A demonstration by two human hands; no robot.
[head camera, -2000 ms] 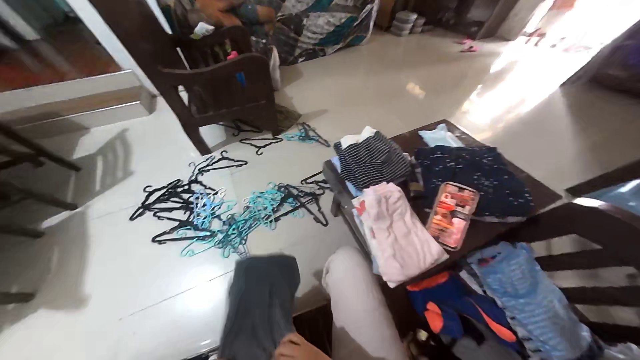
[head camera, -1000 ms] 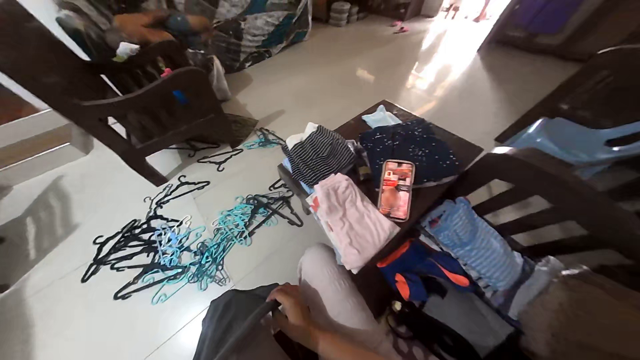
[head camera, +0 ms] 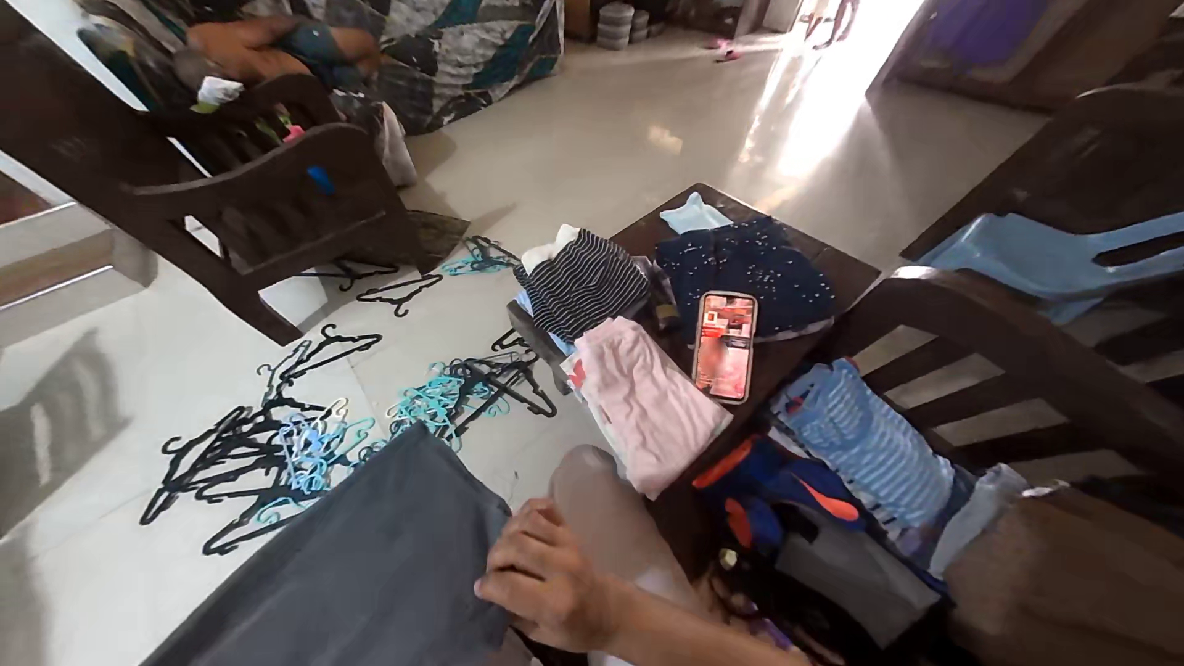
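Observation:
My right hand (head camera: 546, 578) is closed on the edge of a dark grey cloth garment (head camera: 370, 555), which spreads across the bottom left over my lap. My left hand is out of the frame. Just beyond my right hand is my knee in light trousers (head camera: 601, 499). A folded pink garment (head camera: 643, 402) lies at the near corner of the dark wooden table (head camera: 846, 268), with a striped black-and-white garment (head camera: 587, 282) behind it. A phone (head camera: 726, 347) with a lit screen rests against a navy speckled garment (head camera: 745, 277).
Black hangers (head camera: 222, 462) and teal hangers (head camera: 444, 398) lie piled on the tiled floor. A dark wooden armchair (head camera: 268, 176) stands at the upper left; a person (head camera: 268, 46) lies beyond it. Blue striped clothing (head camera: 874, 444) and other garments are heaped beside a slatted wooden bench (head camera: 1027, 342).
The grey garment, bunched lower down two seconds ago, is now spread wider towards the left. My right hand has come further into view, gripping its edge. The view has shifted right.

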